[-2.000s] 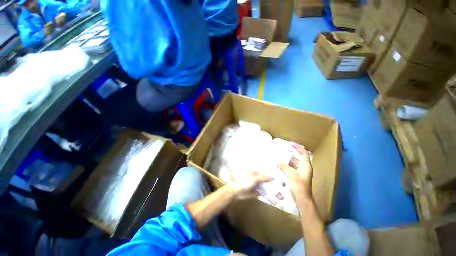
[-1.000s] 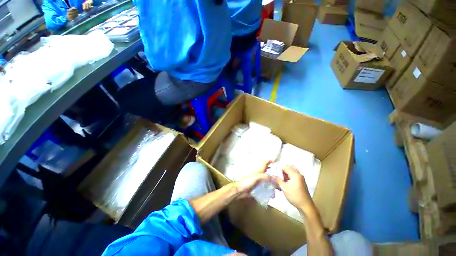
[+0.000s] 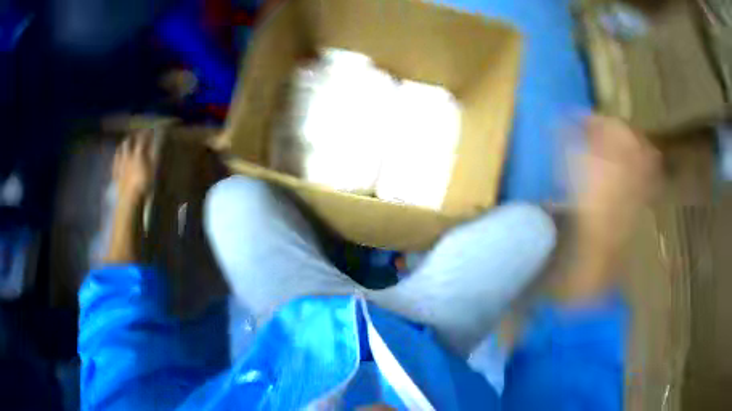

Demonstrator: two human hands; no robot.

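Note:
The packing carton point(image 3: 377, 221) stands open in front of my knees, with white bagged goods point(image 3: 345, 120) in two rows inside it. My left hand point(image 3: 132, 164) is at the side carton point(image 3: 76, 209) on my left; its fingers are blurred and I cannot tell if it holds anything. My right hand point(image 3: 614, 172) is raised on the right, outside the packing carton, strongly blurred. A pale, translucent patch shows at its fingers, possibly a poly bag, but this is not clear.
Brown cardboard point(image 3: 674, 313) lies along my right side, with more cartons and a pallet area point(image 3: 658, 72) at the upper right. Blue floor point(image 3: 546, 80) shows between them and the packing carton. Dark stool legs are blurred at the upper left.
The view has tilted down toward my lap. Both hands have left the packing carton: the left has moved to the side carton, the right out to the right side.

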